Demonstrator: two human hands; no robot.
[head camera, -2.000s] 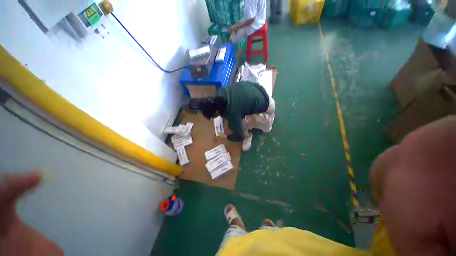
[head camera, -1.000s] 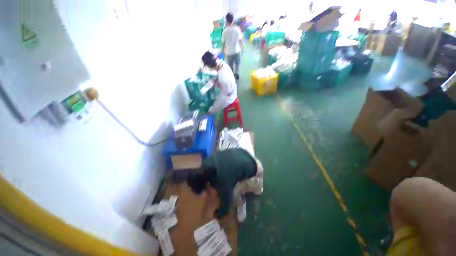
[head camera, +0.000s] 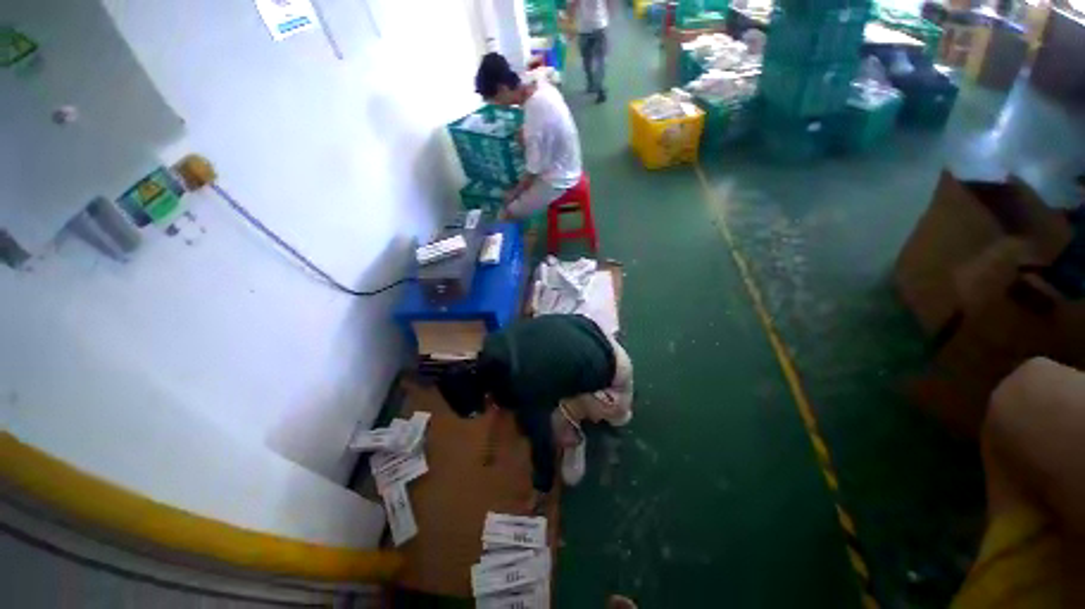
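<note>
Several slim white retail boxes (head camera: 512, 571) lie in a row on the brown cardboard sheet (head camera: 464, 494) on the floor. More white boxes (head camera: 396, 466) lie loosely overlapped at the sheet's left side, near the wall. A crouching coworker in a dark green top (head camera: 553, 363) reaches down to the sheet. Neither of my hands can be made out. Only my bare arm (head camera: 1047, 416) with a yellow sleeve shows at the right edge.
A blue crate (head camera: 482, 303) bears a grey machine (head camera: 446, 280). A person in white (head camera: 550, 143) sits on a red stool (head camera: 571, 217). Open brown cartons (head camera: 976, 256) stand at the right, beyond the yellow floor line (head camera: 779, 357). Green and yellow crates (head camera: 666, 133) stand farther back.
The view first tilted up, then partly down again. My blurred left hand has left the picture at the left. The coworker's arm now reaches to the front row of boxes.
</note>
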